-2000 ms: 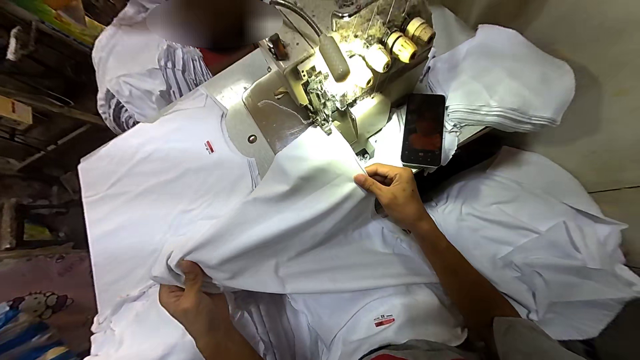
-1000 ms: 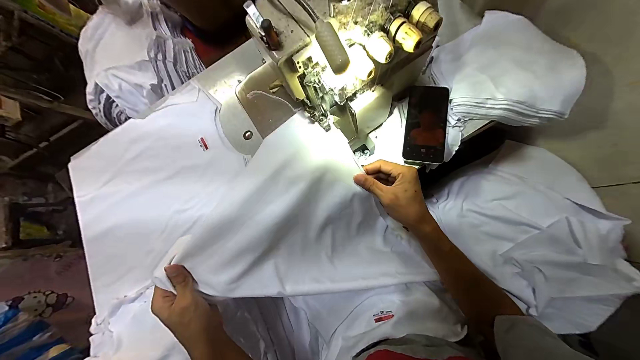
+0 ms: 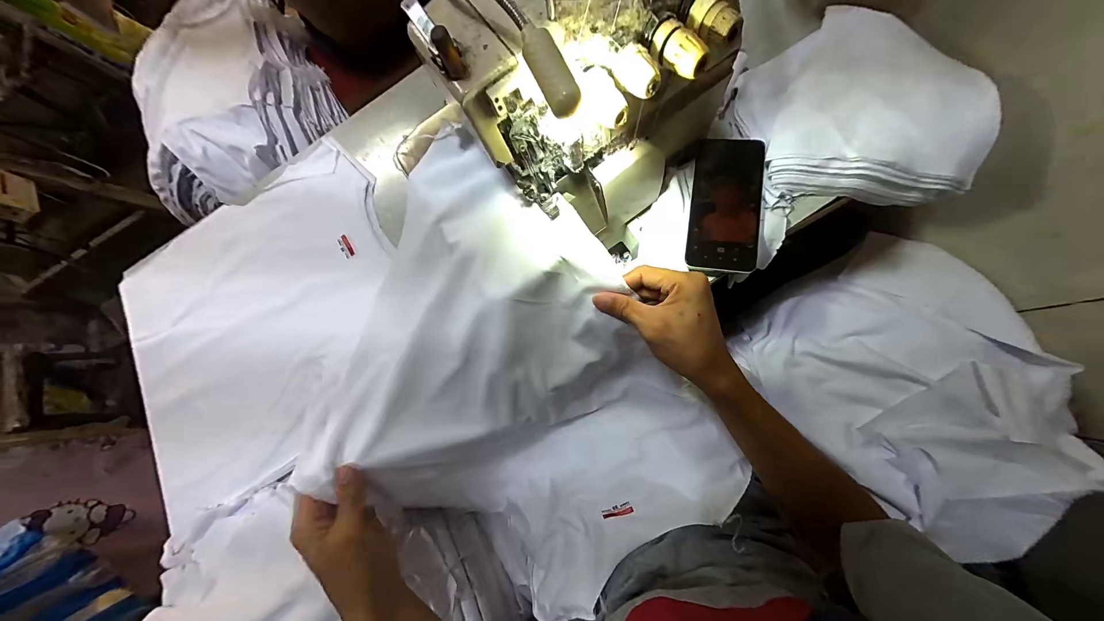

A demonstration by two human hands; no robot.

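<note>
A white fabric piece [image 3: 483, 345] stretches between my two hands, its upper edge at the needle area of an overlock sewing machine [image 3: 552, 147] lit by a lamp. My right hand [image 3: 677, 319] pinches the fabric's edge just below and right of the presser foot. My left hand [image 3: 345, 526] grips the near left part of the same fabric. To the left lies a white shirt panel [image 3: 250, 302] with a small red and black label. Another white panel [image 3: 638, 457] with a similar mark hangs over my lap.
A smartphone [image 3: 725, 207] lies right of the machine, beside a stack of white cut pieces [image 3: 871, 103]. More white fabric [image 3: 914, 397] is heaped at the right. White bundles [image 3: 216, 103] stand at the back left. Blue striped material [image 3: 52, 578] shows at the lower left.
The fabric between my hands has shifted and bunched, and the label on the lap panel is more exposed. My left hand has moved toward the right. My right hand keeps pinching the edge.
</note>
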